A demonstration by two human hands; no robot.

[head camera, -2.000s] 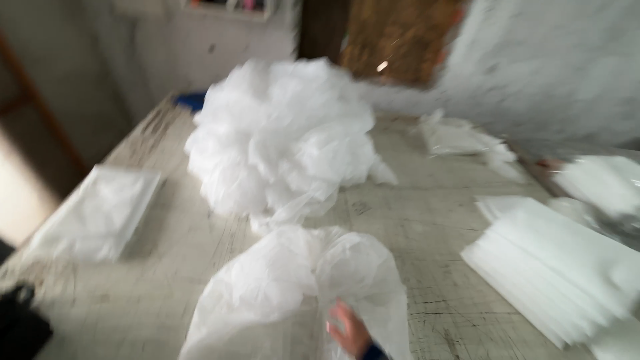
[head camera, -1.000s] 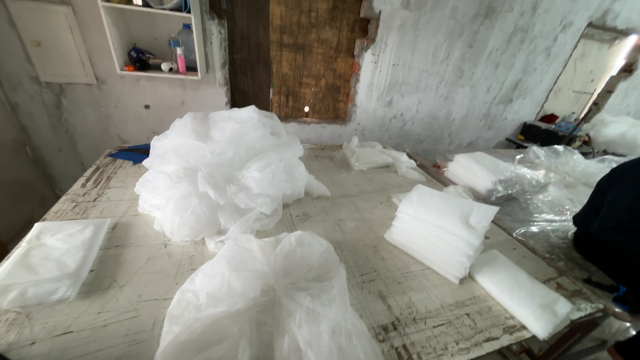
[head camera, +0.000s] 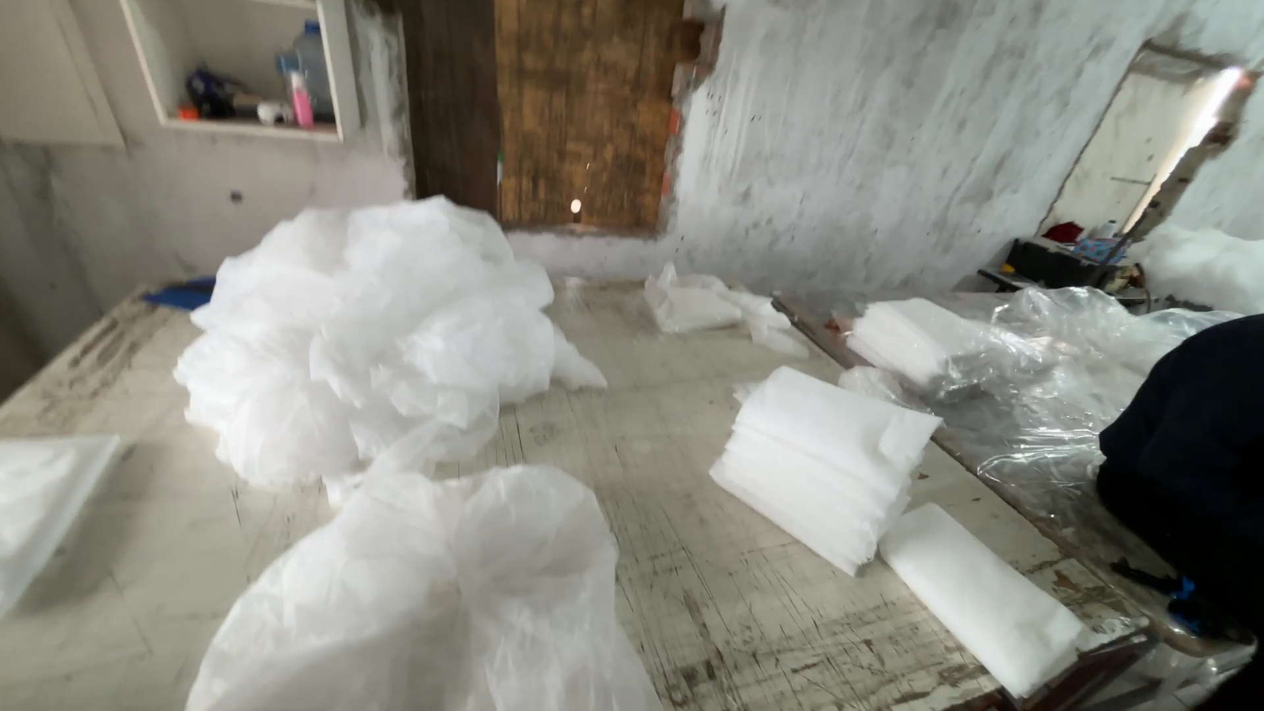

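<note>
Neither of my hands shows in the head view at this moment. Nearest to me, at the bottom, a translucent white plastic bag (head camera: 434,602) lies puffed up on the worn wooden table (head camera: 632,425). Its far end touches a big crumpled heap of thin white sheet material (head camera: 365,336). To the right stands a leaning stack of folded white sheets (head camera: 825,459), with a flat folded white bundle (head camera: 983,597) beside it near the table's edge. At the left edge lies a flat white packet (head camera: 44,504), partly cut off.
A small white plastic bundle (head camera: 691,304) lies near the back wall. On a second surface at the right are more white sheets (head camera: 913,336) and clear plastic film (head camera: 1057,385). A person in dark clothing (head camera: 1185,464) bends there. An open wall shelf (head camera: 247,64) holds bottles.
A hand seen at the bag two seconds ago is out of view. The view has swung up and to the right, bringing in the person in dark clothing.
</note>
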